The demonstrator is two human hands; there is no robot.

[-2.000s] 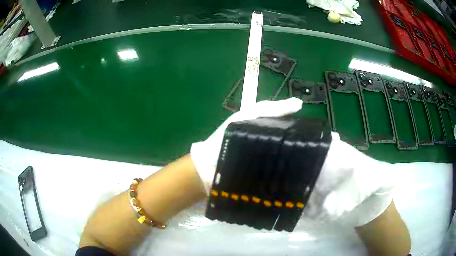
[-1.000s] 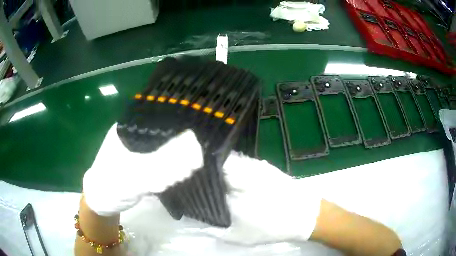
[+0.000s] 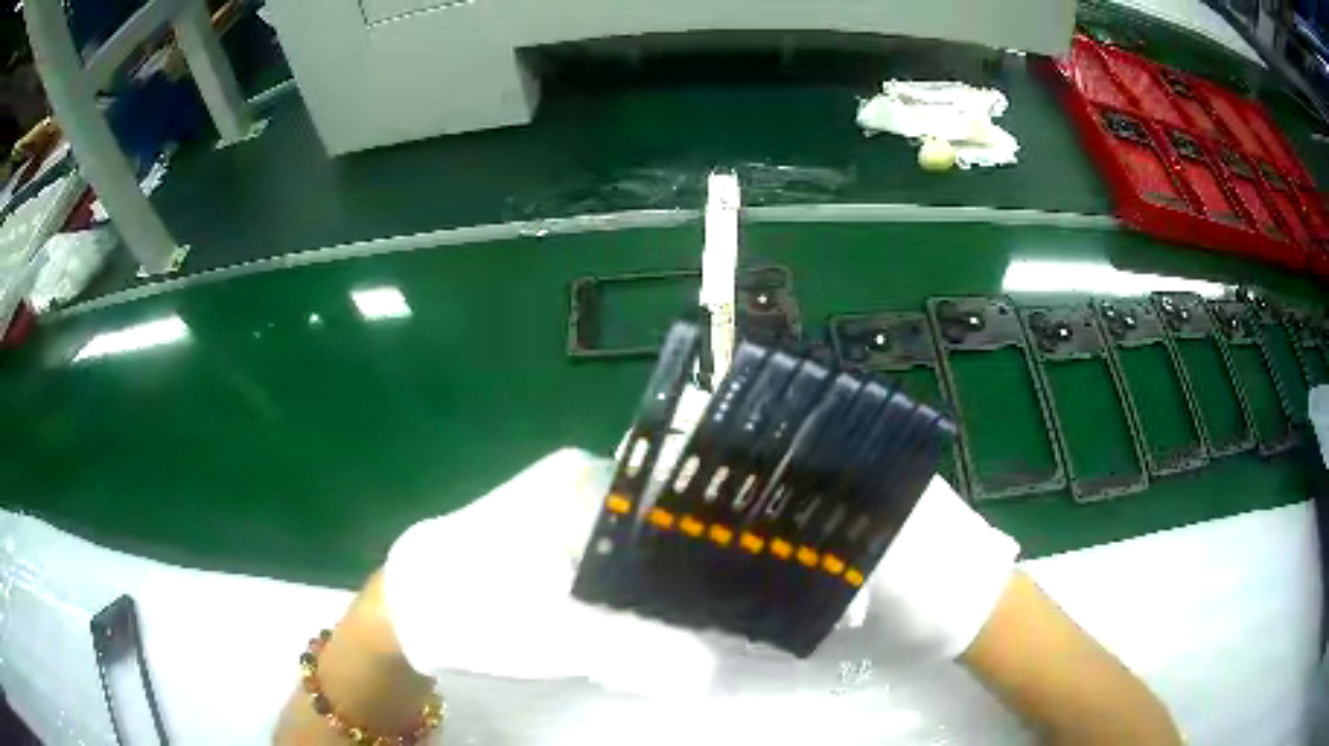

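My gloved left hand [image 3: 510,568] and gloved right hand [image 3: 933,568] hold a black stack of phone frames [image 3: 773,496] between them, above the near edge of the belt. Orange marks run in a slanting line across the stack's edges. At the stack's left side one frame [image 3: 634,466] stands apart from the others by a narrow gap at the top. Most fingers of both hands are hidden by the stack or blurred into the white cover.
A slanting row of phone frames [image 3: 1003,490] lies on the green belt [image 3: 365,437] at right. A lone frame [image 3: 641,351] lies across under the white strip [image 3: 722,248]. Another frame [image 3: 124,656] lies on the white cover at left. A red tray [image 3: 1151,219] is far right.
The stack has turned from tilted and fanned to facing me, with one frame parted at its left. The view has shifted, and the frame under the strip shows again.
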